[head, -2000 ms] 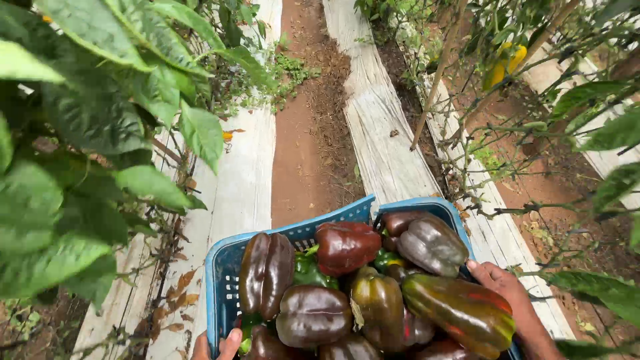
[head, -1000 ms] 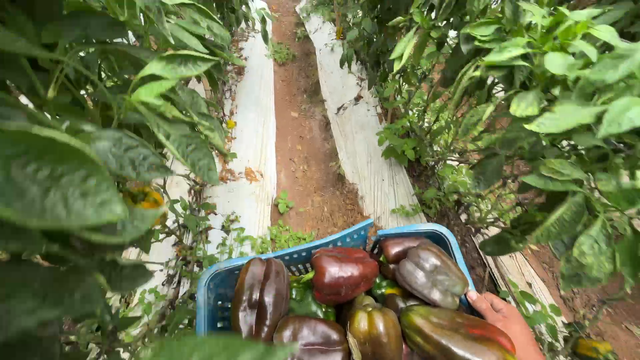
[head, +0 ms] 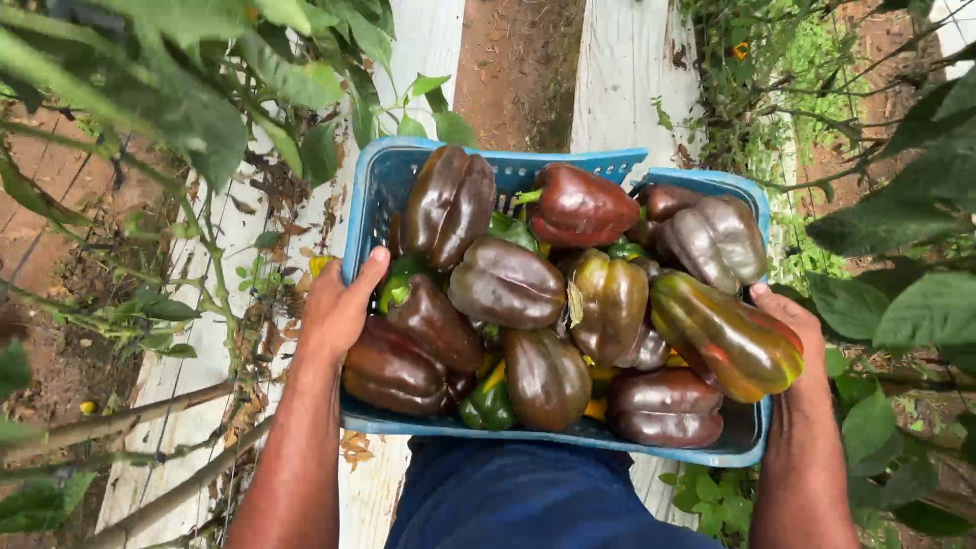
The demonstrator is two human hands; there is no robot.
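A blue plastic crate [head: 534,437] is held level in front of my body, its far rim split toward the right. My left hand [head: 339,301] grips its left side, thumb over the rim. On the right side is my right hand [head: 793,328], partly hidden by a long green-brown bell pepper [head: 724,335] that overhangs the rim. Several dark brown-purple bell peppers [head: 507,282] fill the crate, along with a red-brown bell pepper [head: 583,206] near the far rim and a green bell pepper [head: 488,400] near the close rim. A dry leaf [head: 575,303] lies among them.
Leafy pepper plants [head: 305,84] crowd the left, and more foliage [head: 900,221] stands on the right. Wooden stakes [head: 183,480] slant across the lower left. White plastic mulch strips [head: 633,69] flank a bare soil path [head: 518,76] ahead.
The view has tilted down, showing more of the crate, both forearms and blue clothing. My left hand, out of sight one second ago, is visible on the crate. The plants around have shifted.
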